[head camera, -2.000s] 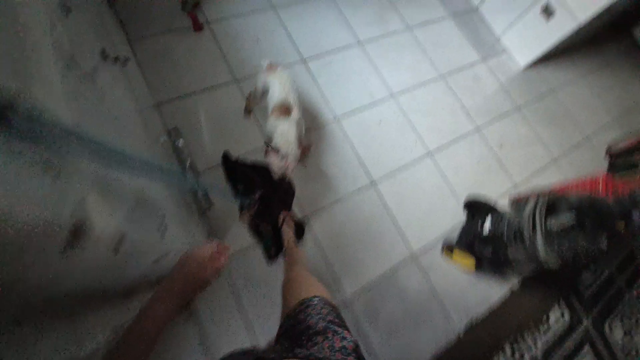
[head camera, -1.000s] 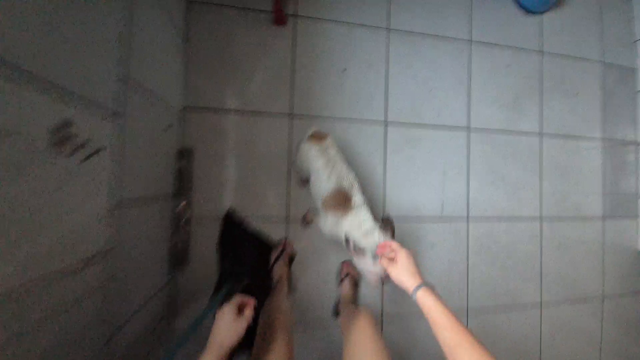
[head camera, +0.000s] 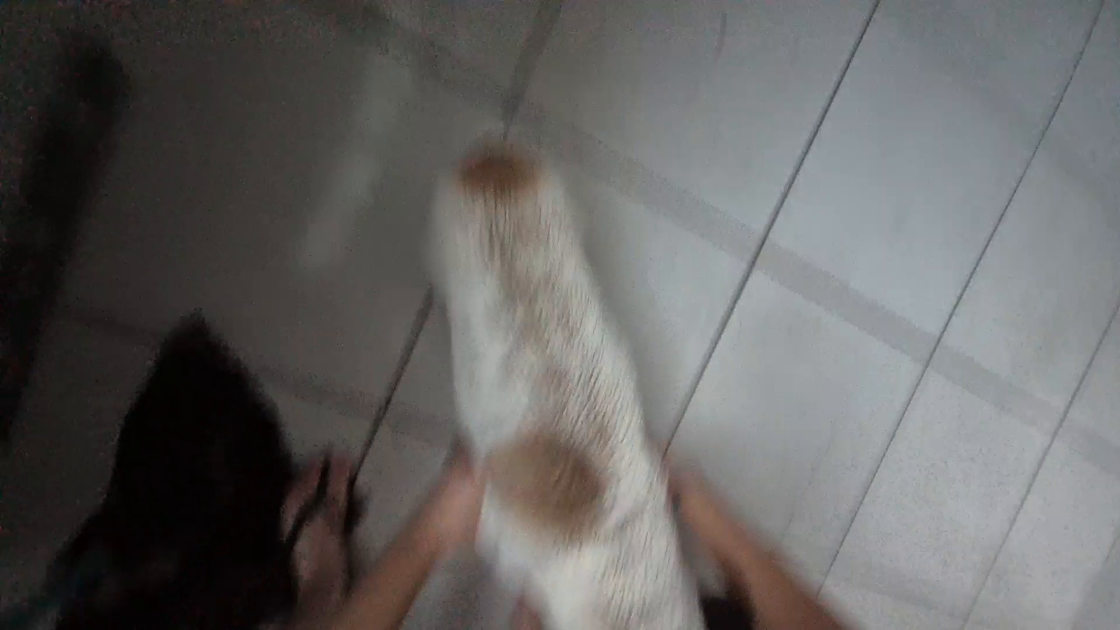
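A white dog with brown patches (head camera: 560, 376) fills the middle of the head view, its back seen from above and its head out of the frame. My left hand (head camera: 459, 503) is against the dog's left-hand side in the picture, its fingers hidden by the body. On the other flank is my right hand (head camera: 687, 481), with its fingers also tucked out of sight. Both hands are blurred, and the dog's body lies between them. A black, dark-furred animal (head camera: 201, 481) is at the lower left, beside my sandalled foot (head camera: 319, 525).
Pale floor tiles (head camera: 875, 192) with darker joints spread around the dog. A long dark shape (head camera: 61, 192), too blurred to name, runs along the left edge. The foot in a thong sandal stands close to the black animal.
A second ago my right hand was at the white dog's head and my left was near the black animal; now both are at the white dog's sides. The dog appears much nearer.
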